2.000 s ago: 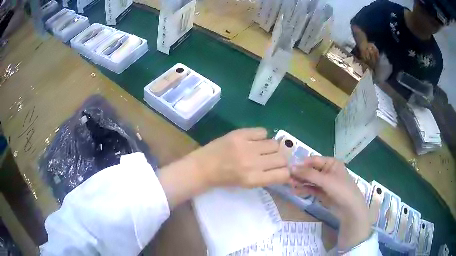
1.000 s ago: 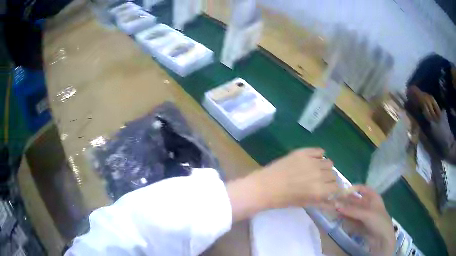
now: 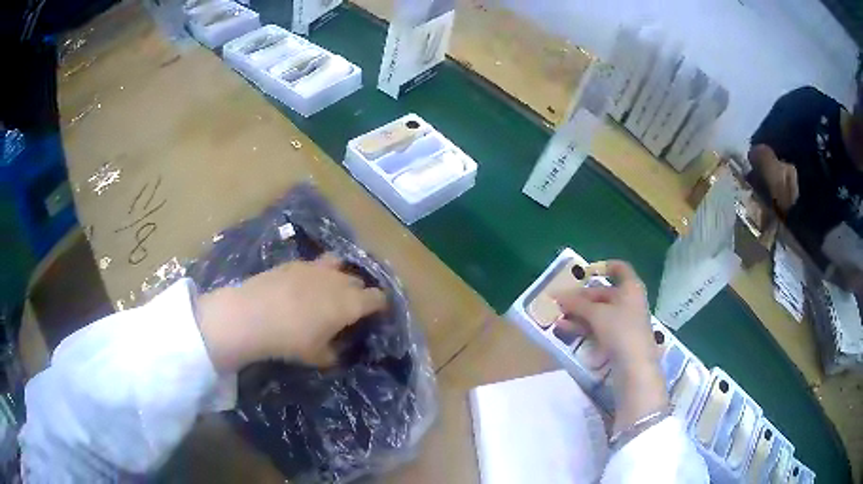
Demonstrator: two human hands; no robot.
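Observation:
My left hand (image 3: 293, 317) is over the open mouth of the crumpled dark poly bag (image 3: 378, 425), its fingertips at the black parts inside; whether it grips one cannot be told. My right hand (image 3: 615, 326) is over a white tray (image 3: 530, 307) on the near side of the belt, thumb and fingertips close together at the beige handheld unit (image 3: 546, 309). Part of that tray is hidden under the hand. White sheets (image 3: 535, 430) lie on the bench between my hands.
More filled white trays stand on the green belt (image 3: 497, 232), one ahead (image 3: 412, 175) and several at lower right. Printed cards stand upright along it, one at centre (image 3: 565, 161). A person (image 3: 814, 165) sits across the belt. A blue container (image 3: 43, 203) is at far left.
My left hand has left my right hand and the near tray and moved left to the dark bag. My right hand stays over the tray, its fingers shifted. The view has shifted.

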